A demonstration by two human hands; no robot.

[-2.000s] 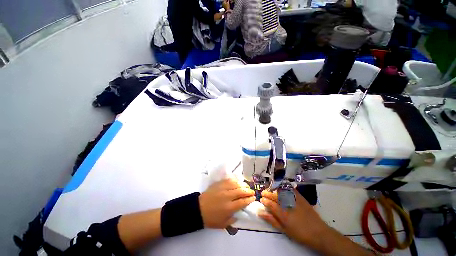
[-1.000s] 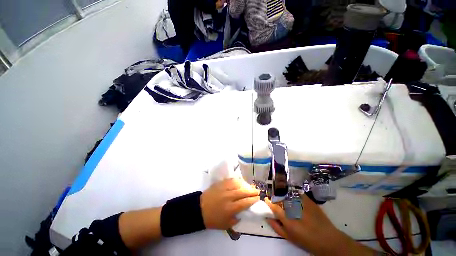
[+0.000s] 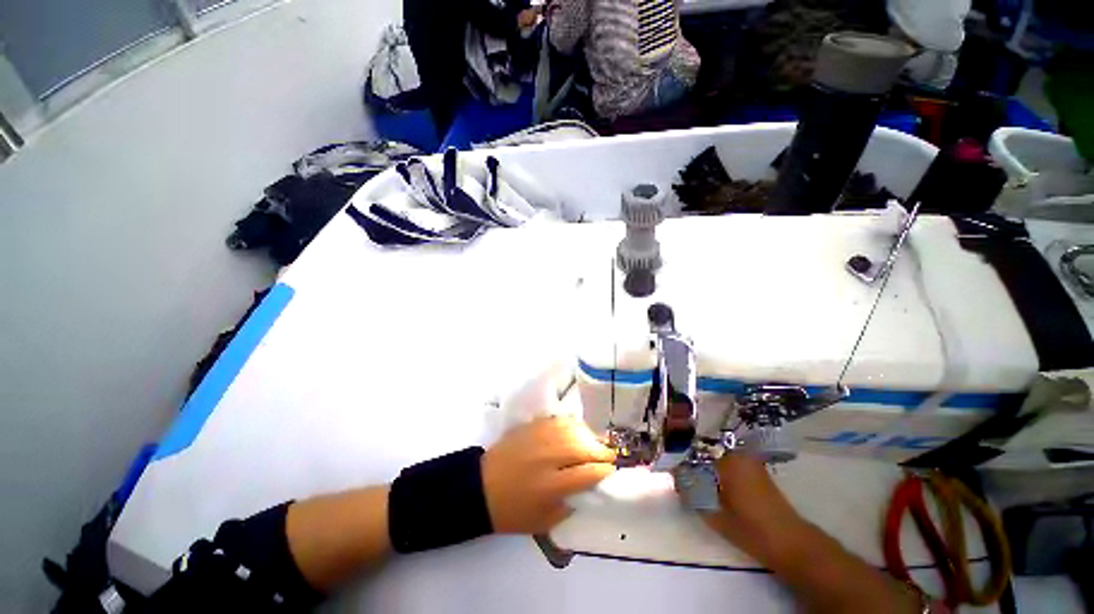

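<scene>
The white sewing machine head (image 3: pixel 792 294) stands in front of me. A pale fabric piece (image 3: pixel 528 396) lies at the needle area, hard to tell from the bright table. My left hand (image 3: pixel 540 475), with a black wristband, is closed at the fabric, its fingertips beside the metal presser foot area (image 3: pixel 627 447). My right hand (image 3: pixel 746 494) is right of the needle. Its fingers are partly hidden behind the machine's metal parts, so its hold cannot be told.
Red and orange-yellow scissors (image 3: pixel 915 534) lie at the right. Striped cut pieces (image 3: pixel 444 204) lie at the table's far left. Blue tape (image 3: pixel 228 372) runs along the left edge. A dark thread cone (image 3: pixel 828 132) stands behind the machine. People (image 3: pixel 624 54) are at the back.
My right hand has moved right, away from the fabric and my left fingers, to behind the metal parts. My left hand stays at the fabric. The view has shifted slightly.
</scene>
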